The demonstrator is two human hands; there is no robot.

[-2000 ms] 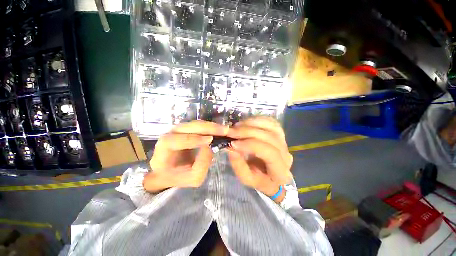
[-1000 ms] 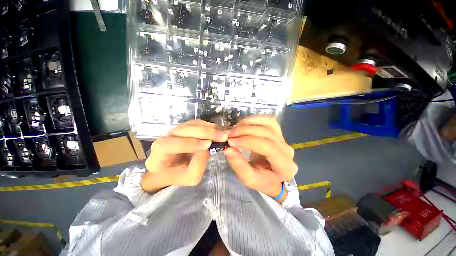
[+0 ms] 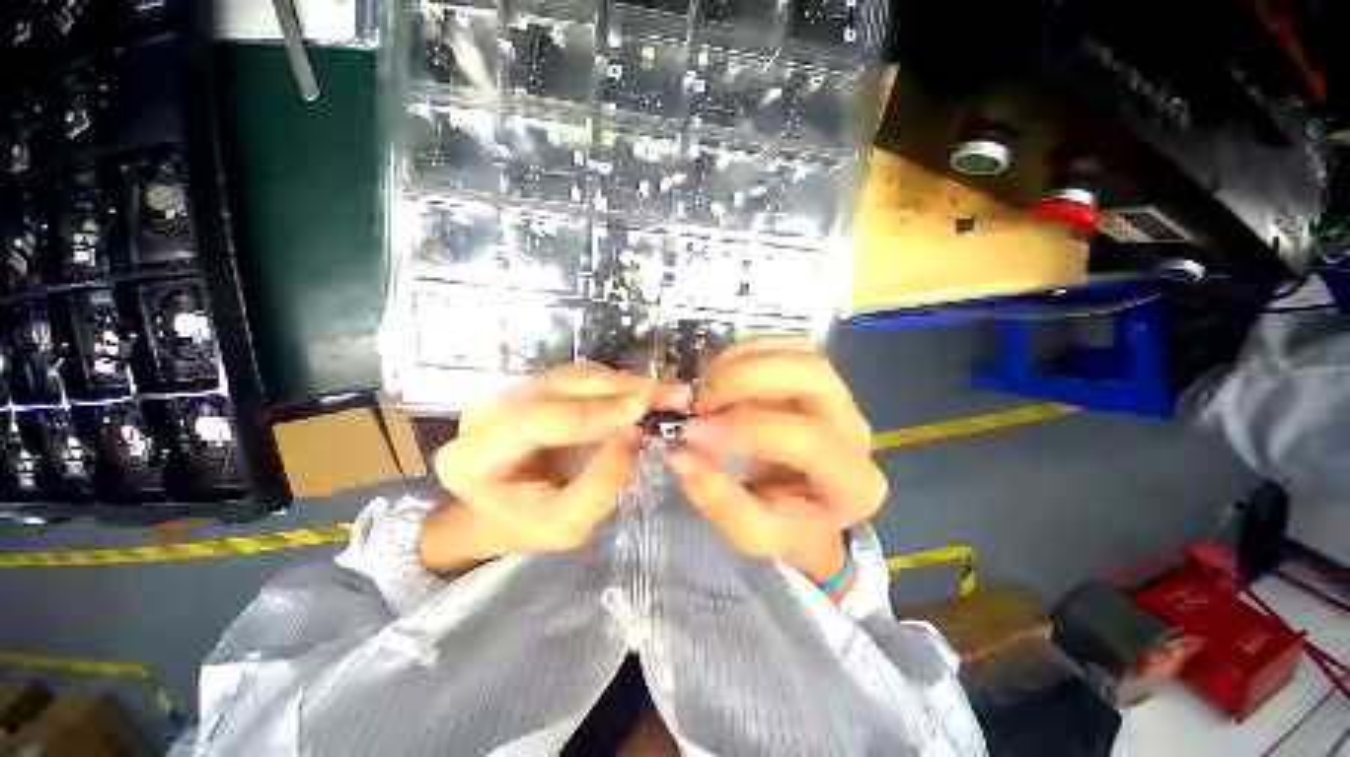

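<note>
My left hand point(image 3: 541, 456) and my right hand point(image 3: 777, 451) meet at the near edge of the clear blister tray point(image 3: 511, 237). Their fingertips hold a small black module point(image 3: 665, 425) between them. It shows as a dark piece with a small pale spot; most of it is hidden by the fingers. The clear tray has strong glare, with small gold and silver specks in its near pockets. The black blister tray point(image 3: 237, 318) at the left holds round silvery-black parts in its pockets.
A black machine point(image 3: 1140, 111) with a red button point(image 3: 1066, 209) and a pale button point(image 3: 980, 154) stands at the right, by a wooden board point(image 3: 933, 244). A thin metal strip point(image 3: 295, 52) lies between the trays. A cardboard box point(image 3: 338, 451), a blue stool point(image 3: 1088, 348) and another person's sleeve point(image 3: 1273, 399) show.
The fingertips have shifted around the module, and it now shows as a more compact dark piece between them. The right hand has tilted slightly. The trays have hardly moved.
</note>
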